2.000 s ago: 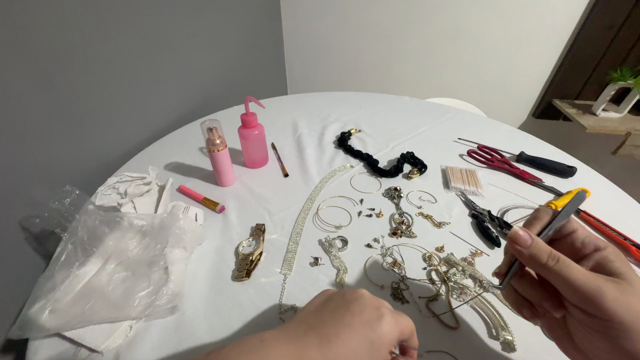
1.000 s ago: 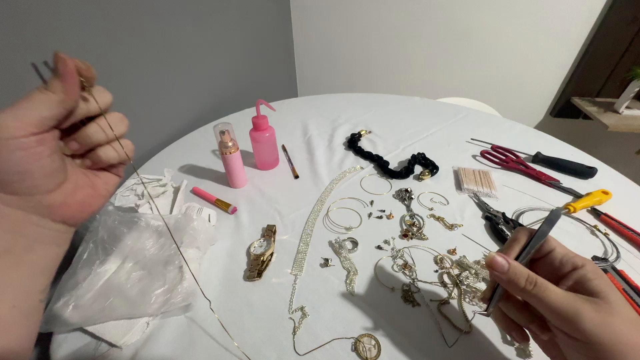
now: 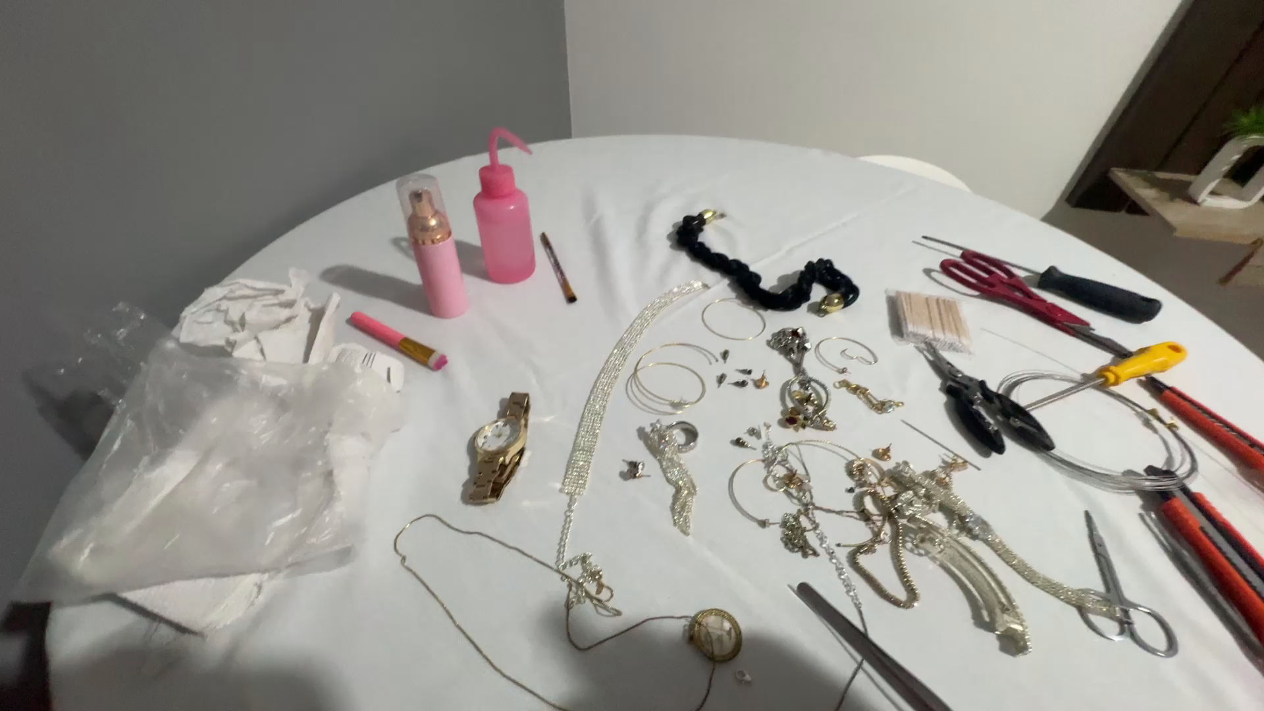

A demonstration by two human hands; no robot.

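Note:
Neither my left hand nor my right hand shows now. Metal tweezers (image 3: 869,647) lie at the near edge of the view. Left of them rests a round gold-rimmed pendant (image 3: 715,635) on a thin chain (image 3: 464,642) that loops over the white cloth. A rhinestone necklace (image 3: 612,395) stretches up the middle, with a gold wristwatch (image 3: 500,449) to its left. Tangled chains and bracelets (image 3: 918,523) lie right of centre, below hoop earrings (image 3: 671,380) and small studs. A black twisted necklace (image 3: 760,281) with gold ends lies farther back.
At left are a clear plastic bag (image 3: 217,474), a pink pump bottle (image 3: 434,262), a pink wash bottle (image 3: 505,232) and a pink brush (image 3: 398,341). At right lie black-handled pliers (image 3: 987,405), coiled wire (image 3: 1096,464), small scissors (image 3: 1116,597), a yellow-handled screwdriver (image 3: 1141,365) and cotton swabs (image 3: 930,319).
Both hands have gone out of view. The thin chain that hung from my raised left hand now lies on the cloth, and the tweezers from my right hand lie on the table.

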